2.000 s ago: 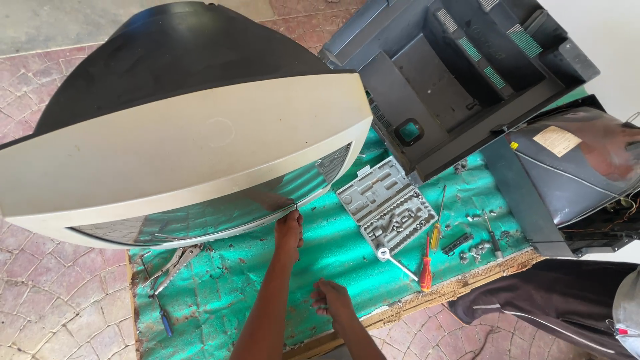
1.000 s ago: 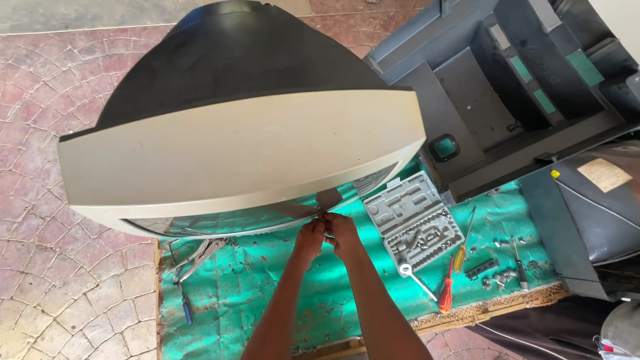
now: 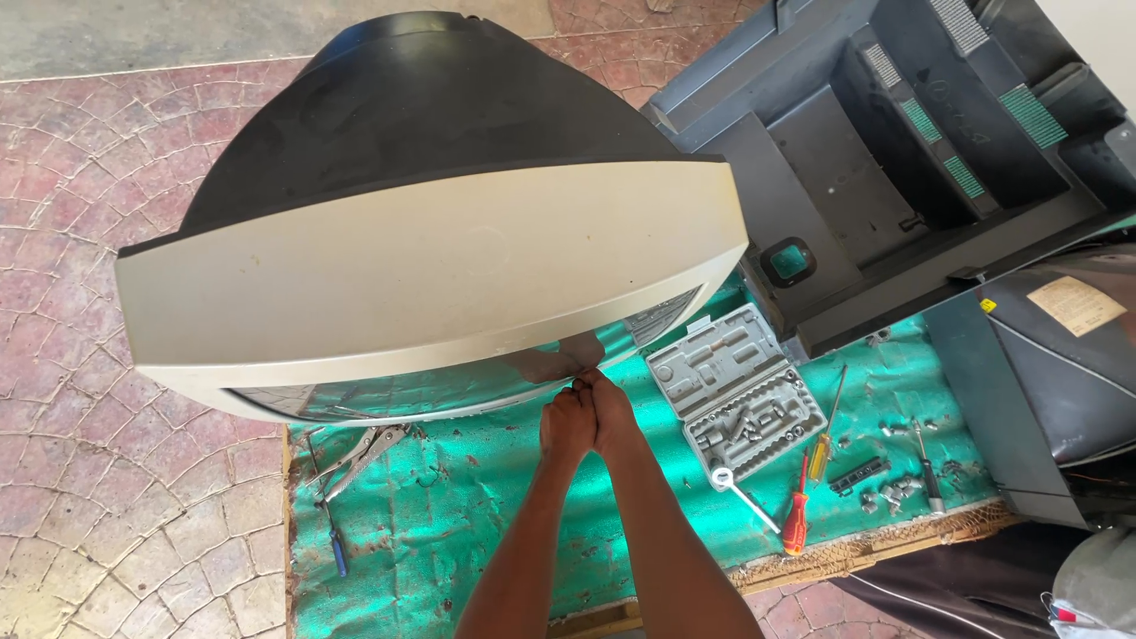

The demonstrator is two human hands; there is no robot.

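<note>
A CRT television with a cream front frame [image 3: 444, 257] and a black rear shell [image 3: 426, 106] stands on a green-covered table, its screen facing me. My left hand [image 3: 568, 424] and my right hand [image 3: 611, 404] meet at the lower edge of the frame, fingers bent and close together. Whether anything small lies between the fingers cannot be made out. The screen glass [image 3: 426, 386] reflects the hands. Right of them lies an open grey socket-set case [image 3: 737, 390] with sockets inside, and a ratchet wrench [image 3: 745, 499] rests at its near corner.
Locking pliers [image 3: 368, 453] and a blue-handled screwdriver [image 3: 337, 546] lie at left. A red-handled screwdriver [image 3: 796, 524], a yellow-handled one [image 3: 821, 453] and loose metal parts [image 3: 892, 493] are at right. Beyond stand a black television back cover [image 3: 825, 169] and an exposed picture tube [image 3: 1074, 355].
My right hand has moved up from lower down, over the green cover, to join my left hand at the frame's lower edge. The view has shifted.
</note>
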